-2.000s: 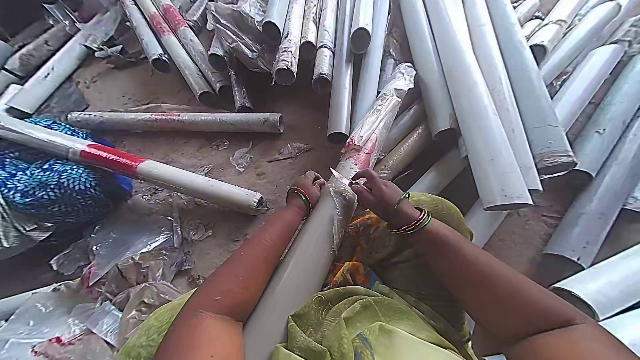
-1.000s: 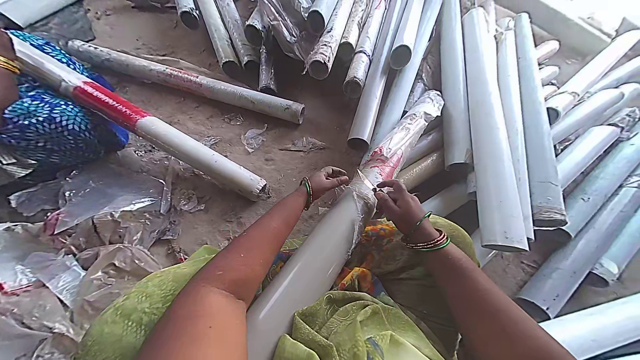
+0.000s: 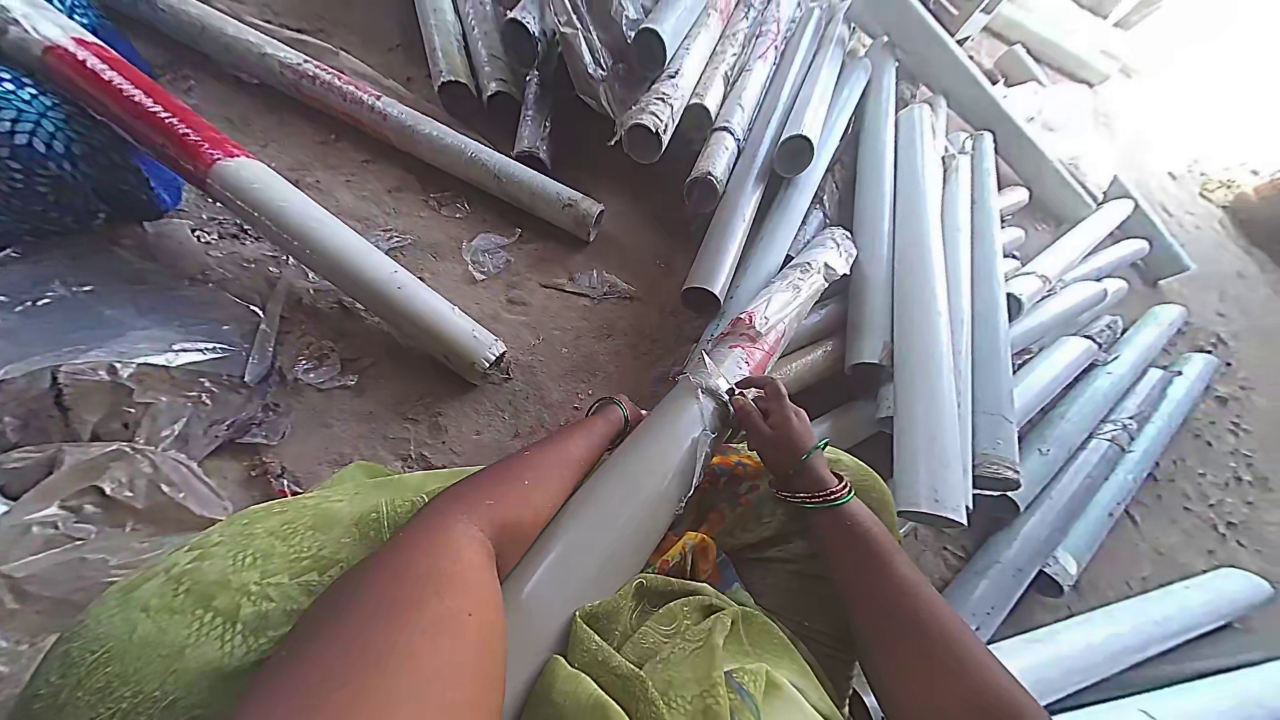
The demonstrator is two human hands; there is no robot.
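A grey plastic pipe [image 3: 610, 530] slants across my lap, its near part bare. Torn clear plastic film [image 3: 815, 265] with red print still wraps its far part. In my right hand [image 3: 775, 420] is a small knife [image 3: 716, 375], its pale pointed blade up against the film's torn edge. My left hand [image 3: 630, 412] is at the pipe's left side, mostly hidden behind it; its fingers cannot be made out.
Many grey pipes [image 3: 925, 330] lie on the dirt floor at the right and far side. At the left, a pipe with a red band [image 3: 150, 110] lies before another person's blue patterned clothing [image 3: 60, 150]. Crumpled plastic film [image 3: 110, 500] lies at the lower left.
My left hand has moved from the film's torn edge down to the pipe's left side. My right hand stays near that edge with the knife. The view has shifted somewhat.
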